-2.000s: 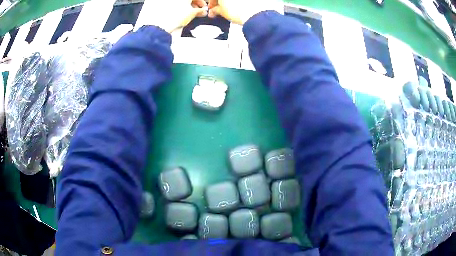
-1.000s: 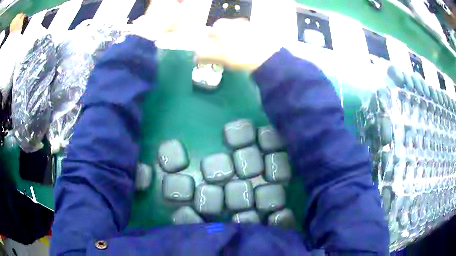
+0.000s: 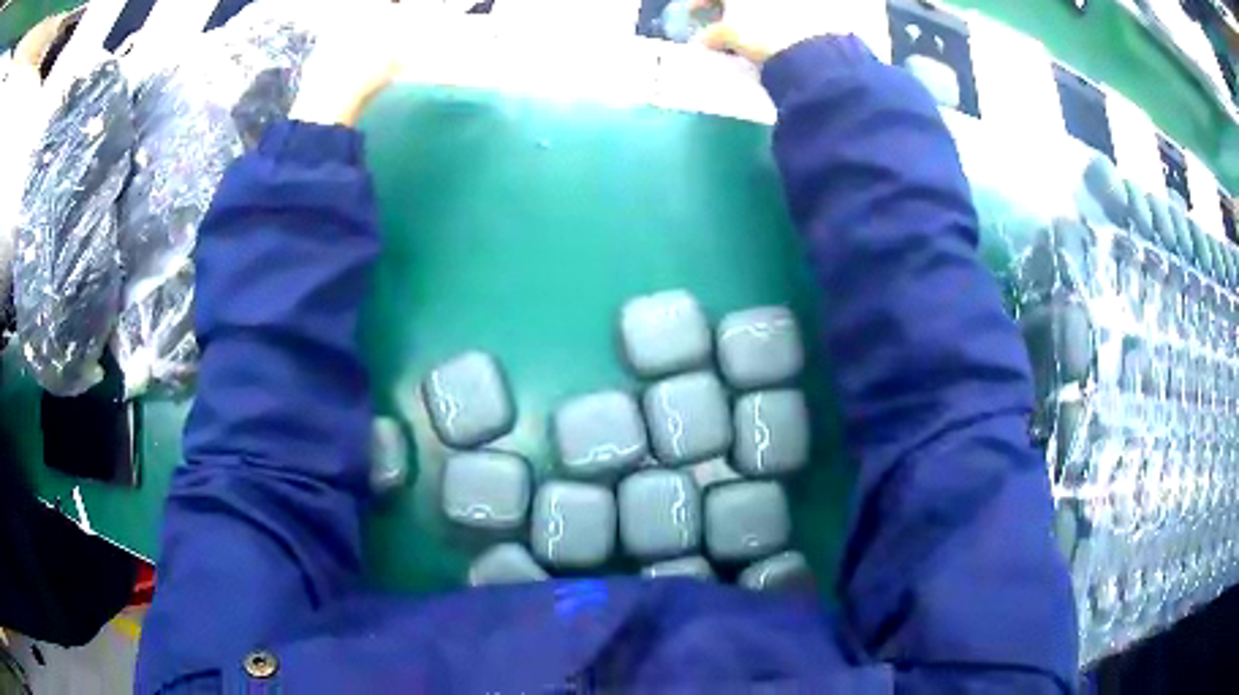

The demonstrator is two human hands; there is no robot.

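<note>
My right hand (image 3: 734,41) is at the top edge, partly cut off, with its fingers on a small pale, shiny charging case (image 3: 684,18) over the dark insert of a white box. My left hand (image 3: 364,98) is at the upper left, washed out by glare; its fingers cannot be made out. Several closed grey-blue charging cases (image 3: 659,513) lie loose on the green mat (image 3: 544,217) near my body, some partly hidden by my jacket.
Crinkled clear bags (image 3: 163,245) lie at left, above a flat black object (image 3: 90,437). A clear blister tray (image 3: 1155,421) with rows of cases stands at right. White boxes with dark inserts (image 3: 935,54) line the far side. Another person's hand (image 3: 38,41) shows at upper left.
The open case has left the mat, and a case is now at my right hand by the boxes. My right hand moved right and away; my left hand moved left.
</note>
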